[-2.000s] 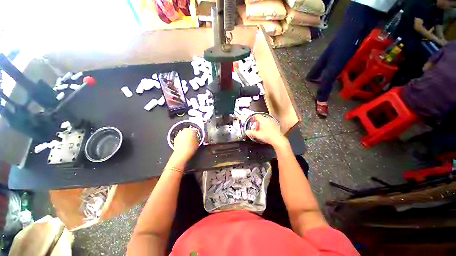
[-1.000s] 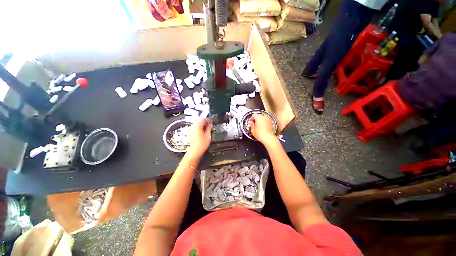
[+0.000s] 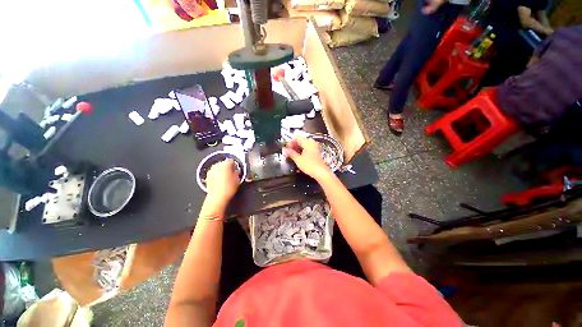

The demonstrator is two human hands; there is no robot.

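The dark green hand press [image 3: 265, 115] stands in front of me, with the silvery fixture [image 3: 268, 165] under its ram. My left hand [image 3: 223, 177] is in the left parts bowl [image 3: 200, 174], its fingertips hidden among the bits. My right hand [image 3: 305, 155] is at the right side of the fixture, fingertips pinched together close to it; whether they hold a part is too small to tell. The right parts bowl [image 3: 339, 158] with small bits is beside and partly behind my right hand. A pale tub [image 3: 258, 251] full of grey-white pieces is at the table edge by my lap.
White plastic pieces [image 3: 230, 101] and a smartphone [image 3: 196, 114] lie behind the bowls. At left are a second press [image 3: 30, 150], a metal plate fixture [image 3: 63, 199] and an empty bowl [image 3: 111, 191]. A cardboard wall [image 3: 337, 96] bounds the right. People and red stools [image 3: 474, 128] are beyond.
My left hand went from the left bowl to the fixture and is back in the bowl. My right hand has moved left out of the right bowl to the fixture. The view has shifted slightly.
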